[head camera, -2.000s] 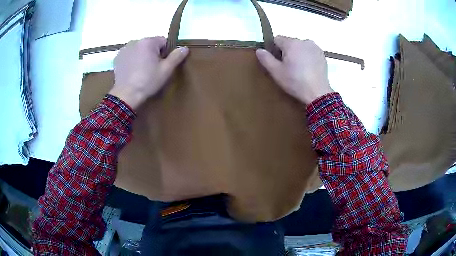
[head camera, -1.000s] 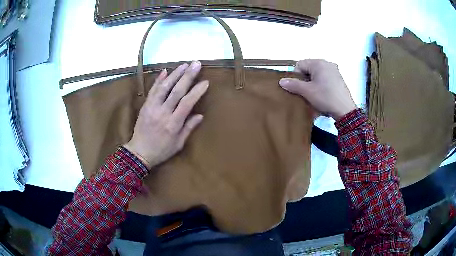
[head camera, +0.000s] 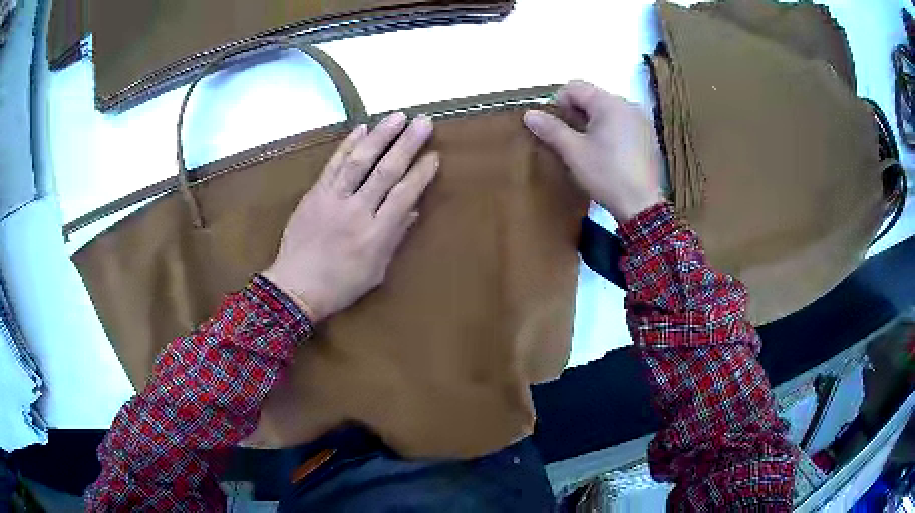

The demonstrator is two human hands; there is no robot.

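The brown outer panel [head camera: 451, 271] lies over a white backing panel, its notched lower part hanging past the table's near edge. The backing's thin brown edge strip [head camera: 130, 208] shows just above the outer panel's top edge. The handle [head camera: 184, 130] arches up at the left. My left hand [head camera: 346, 215] lies flat on the outer panel, fingertips near the top edge by the handle's right end, covering that end. My right hand [head camera: 602, 145] pinches the panel's top right corner at the edge strip.
A flat brown panel stack [head camera: 251, 30] is at the back left. A loose pile of brown outer panels [head camera: 783, 150] with dark handle loops lies at the right. White sheets [head camera: 15, 371] are at the left edge. A dark cloth [head camera: 843, 331] runs along the near edge.
Since the oldest frame, both hands left the handle bases; the left now lies flat, the right is at the top right corner. Over the last second the view has turned and shifted right.
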